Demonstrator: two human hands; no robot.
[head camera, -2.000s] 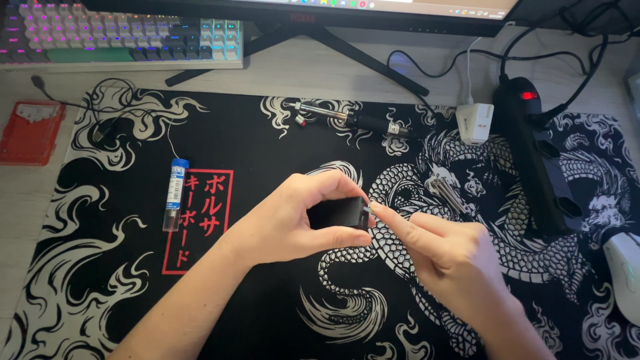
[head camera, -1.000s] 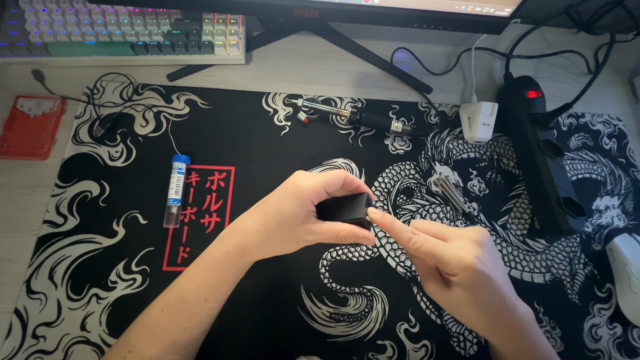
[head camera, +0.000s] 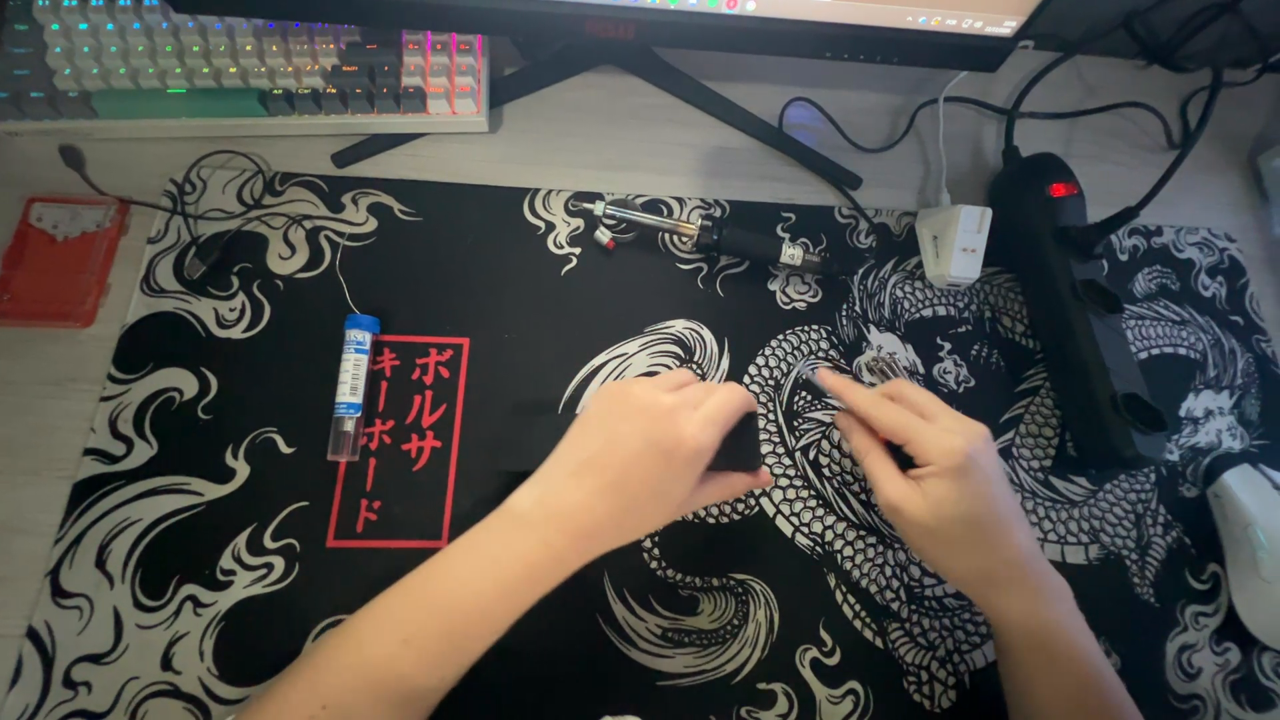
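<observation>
My left hand (head camera: 665, 455) grips a small black box-shaped object (head camera: 738, 445) over the middle of the desk mat; its fingers cover most of the object. To the right, apart from it, my right hand (head camera: 915, 450) has its thumb and index finger close together, with something small and pale at the fingertips that is too blurred to identify. Just behind the right hand's fingers, thin metal pieces (head camera: 882, 368) lie on the dragon print. A soldering iron (head camera: 700, 235) lies farther back, with a tiny red-ended part (head camera: 604, 238) beside it. At left is a clear tube with a blue cap (head camera: 350, 390), a thin wire rising from it.
A patterned desk mat (head camera: 230, 400) lies under the hands. Behind it stand a backlit keyboard (head camera: 240, 70) and a monitor stand (head camera: 740, 115). On the right are a white charger (head camera: 955, 245), a black power strip (head camera: 1085, 310) and a white mouse (head camera: 1250, 540). A red case (head camera: 62, 262) and a cable (head camera: 210, 215) are at left.
My right hand has moved away from the black object, to the right, leaving a gap between the hands. My left hand still holds the object and has turned over it, covering more of it.
</observation>
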